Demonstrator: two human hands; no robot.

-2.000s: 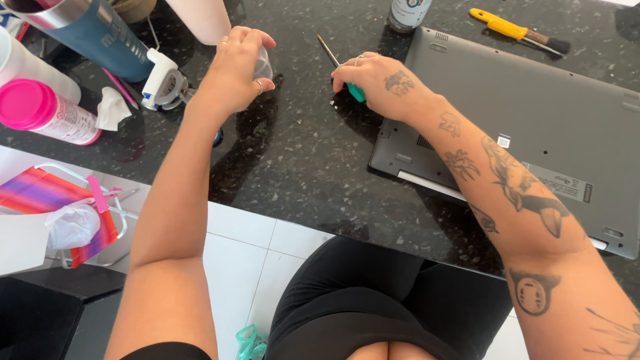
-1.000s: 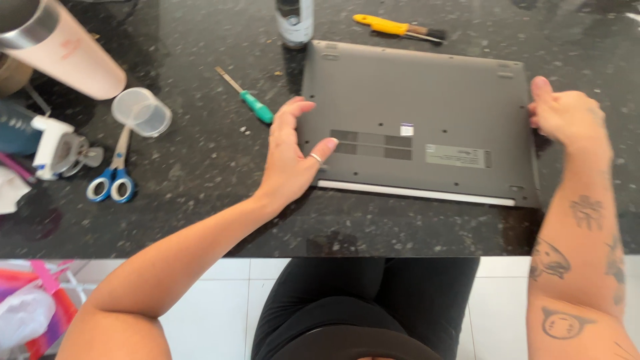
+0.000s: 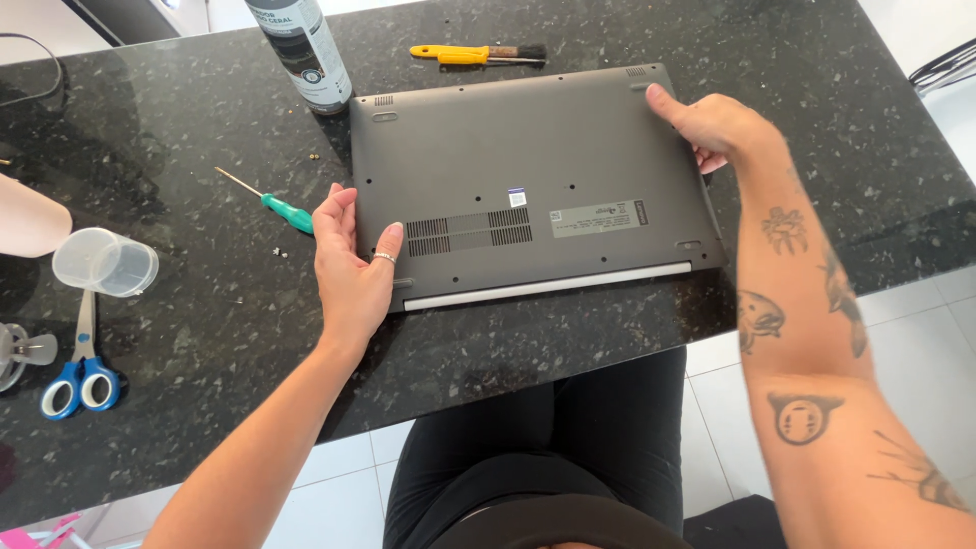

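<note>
A grey Lenovo laptop (image 3: 450,160) lies bottom side up on the dark stone countertop. My left hand (image 3: 352,267) grips its left edge, the thumb on the bottom cover near the vents. On the opposite edge, near the far corner, my right hand (image 3: 713,131) has its thumb on top and its fingers at the side, partly hidden. Just left of my left hand lies a screwdriver with a green handle (image 3: 288,212). A brush with a yellow handle (image 3: 457,53) rests beyond the laptop, a thin metal shaft alongside it.
An aerosol can (image 3: 309,57) stands at the laptop's far left corner. Small screws (image 3: 314,156) lie near the screwdriver. At the left are a clear plastic cup (image 3: 107,261), blue-handled scissors (image 3: 81,381) and a pale tumbler (image 3: 29,217). The countertop's near edge (image 3: 518,389) runs before my lap.
Two seconds ago my right hand was at the screwdriver and my left at the plastic cup; both now hold the laptop. The screwdriver lies released. The view has shifted.
</note>
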